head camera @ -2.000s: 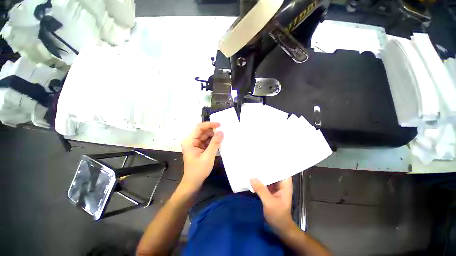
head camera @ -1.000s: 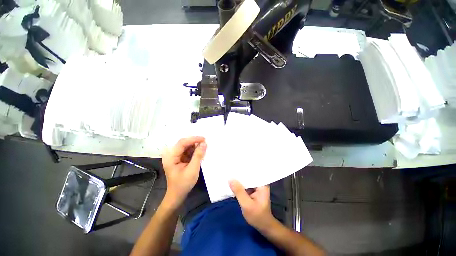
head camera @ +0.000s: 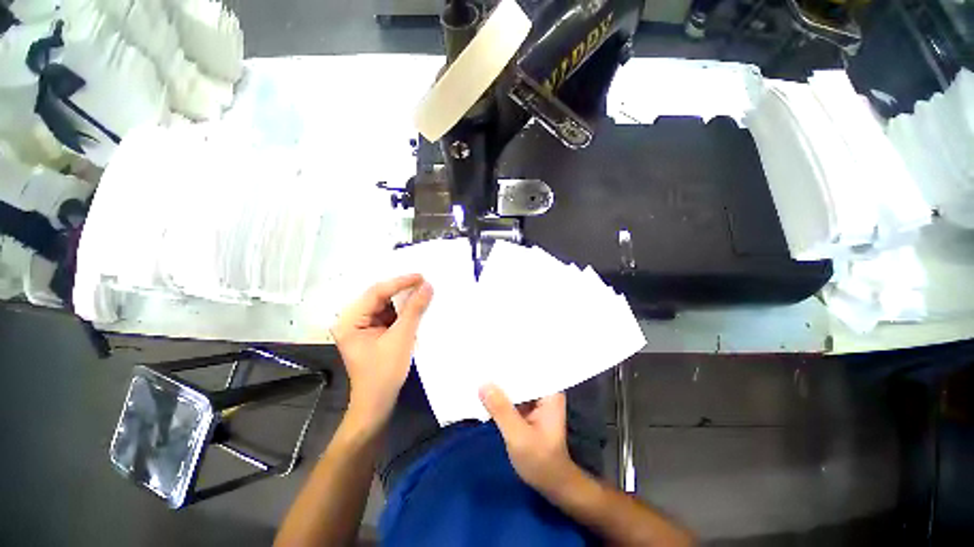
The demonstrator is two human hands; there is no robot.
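Note:
A fan of white cut pieces [head camera: 523, 331] lies in front of the black skiving machine [head camera: 582, 53], with its far edge at the presser foot [head camera: 476, 251]. My left hand [head camera: 379, 337] pinches the left edge of a piece between thumb and fingers, near the foot. My right hand [head camera: 529, 427] holds the near end of the fan, thumb on top and fingers underneath. The shiny feed area [head camera: 499, 230] shows just behind the pieces. The exact contact at the foot is too small to tell.
Left stacks [head camera: 203, 235] stand on the white table, with tied bundles [head camera: 107, 64] at far left. The throat plate [head camera: 525, 197] and black bed cover [head camera: 662, 203] lie right of the foot, right stacks [head camera: 833, 171] beyond. A stool [head camera: 160, 433] stands on the floor.
The camera view has shifted, so the machine and table appear further left. The fan stays in both hands; a piece at its left now sits more apart, left of the foot.

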